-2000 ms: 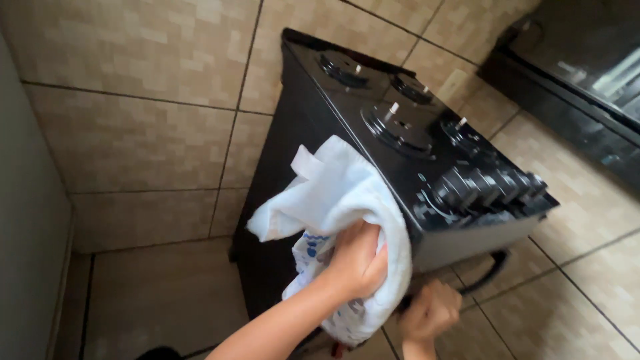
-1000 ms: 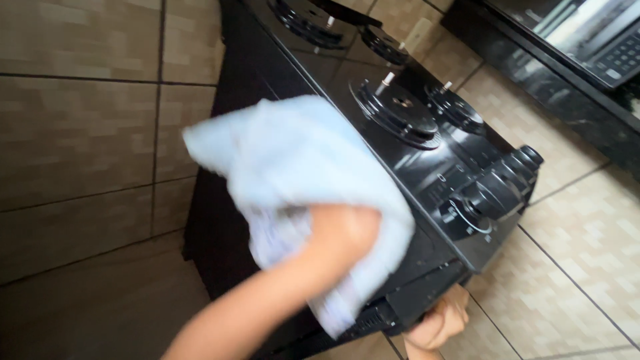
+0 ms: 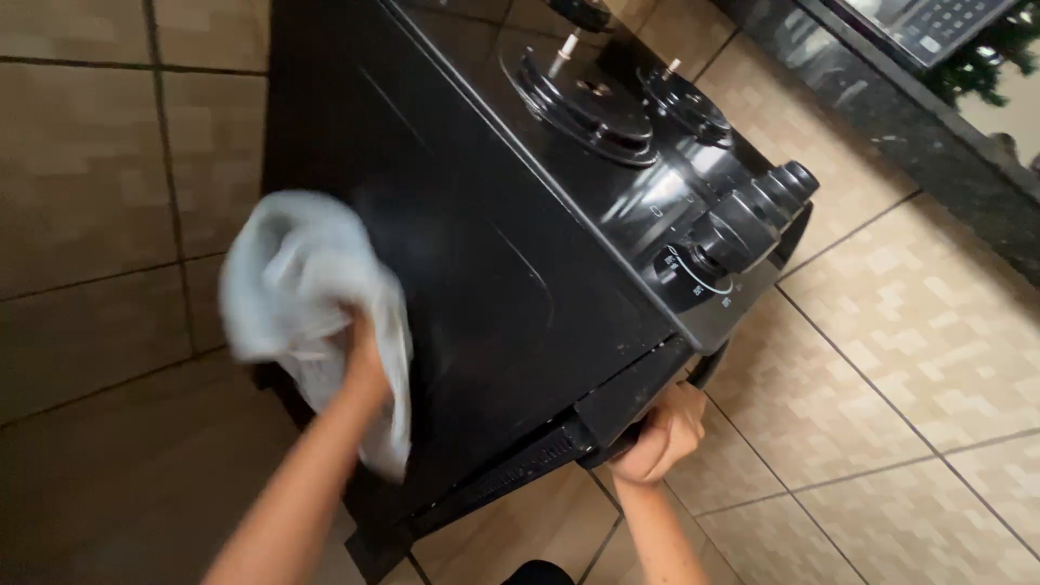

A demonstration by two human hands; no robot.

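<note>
My left hand holds a bunched light-blue and white cloth against the black side panel of a gas stove, near its rear lower part; the cloth hides most of the fingers. At the stove's front, my right hand is closed around the oven door handle, and the oven door stands slightly ajar. Above, the glossy cooktop carries burners with white igniters, and a row of black knobs runs along its front edge.
Tiled wall lies to the left and tiled floor to the right. A dark stone counter edge crosses the upper right, with a keypad appliance and green tinsel-like foliage above.
The cloth in my left hand has moved from beside the cooktop edge, left and lower across the side panel. My right hand remains at the stove's front. The view has moved closer.
</note>
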